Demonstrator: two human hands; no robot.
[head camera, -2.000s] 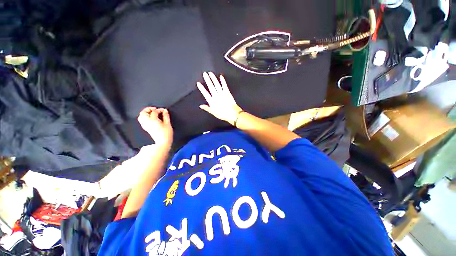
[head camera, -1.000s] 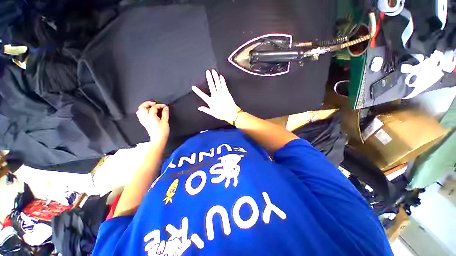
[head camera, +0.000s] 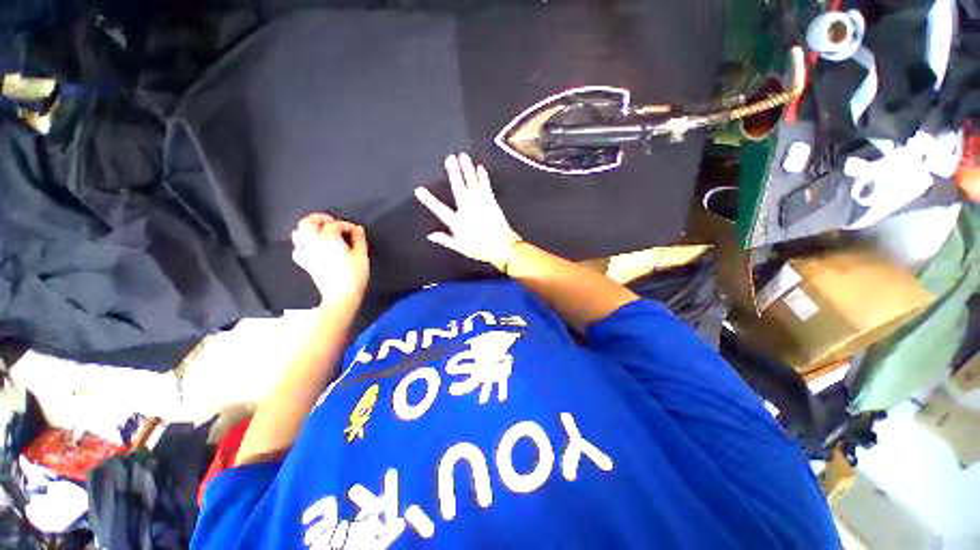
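Observation:
The dark garment (head camera: 344, 107) lies flat on the black pressing table cover (head camera: 634, 204). My left hand (head camera: 333, 255) is at the garment's near edge, with fingertips pinched together on the cloth edge. My right hand (head camera: 473, 220) lies flat with fingers spread near the garment's near right corner. The steam iron (head camera: 570, 131) stands to the right of the garment, beyond my right hand, its pointed end facing left. Nobody holds it. Its hose (head camera: 752, 105) runs off to the right.
A crumpled dark garment pile (head camera: 97, 236) lies at left. At right are a green-edged side table (head camera: 758, 199) with a white tape roll (head camera: 836, 34), a small dark rectangle, perhaps a phone (head camera: 806, 199), and a round tin (head camera: 759, 120). A cardboard box (head camera: 849, 306) is below it.
The view has shifted a little, so the iron and side table sit slightly lower. My right hand has shifted slightly on the cloth and my left hand remains pinched at the edge.

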